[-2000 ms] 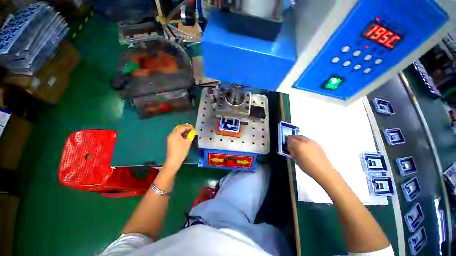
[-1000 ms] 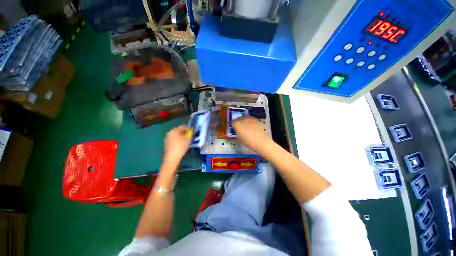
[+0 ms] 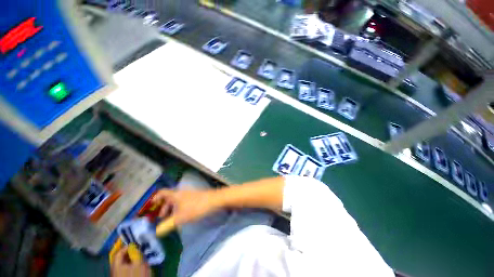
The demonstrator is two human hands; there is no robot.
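The view is blurred by motion. My left hand (image 3: 130,266), cut off by the bottom edge, holds a panel (image 3: 142,241) with a pale edge, in front of the press base; yellow shows on its fingertips. My right hand (image 3: 187,206) is just right of the panel, over the base front; blur hides whether it grips anything. A yellow strip shows beside it. Another panel (image 3: 93,196) sits at the orange-brown fixture (image 3: 105,205) on the silver-grey base plate (image 3: 122,176).
The blue controller (image 3: 32,70) stands upper left. White paper (image 3: 173,97) lies on the green bench (image 3: 390,216), with two panels (image 3: 245,90) at its far edge and several (image 3: 333,149) nearer me. The dark conveyor (image 3: 368,97) carries a row of panels.
The view has swung right toward bench and conveyor. My right hand has moved off the fixture to the base front. My left hand still holds a panel, now lower, in front of the base.
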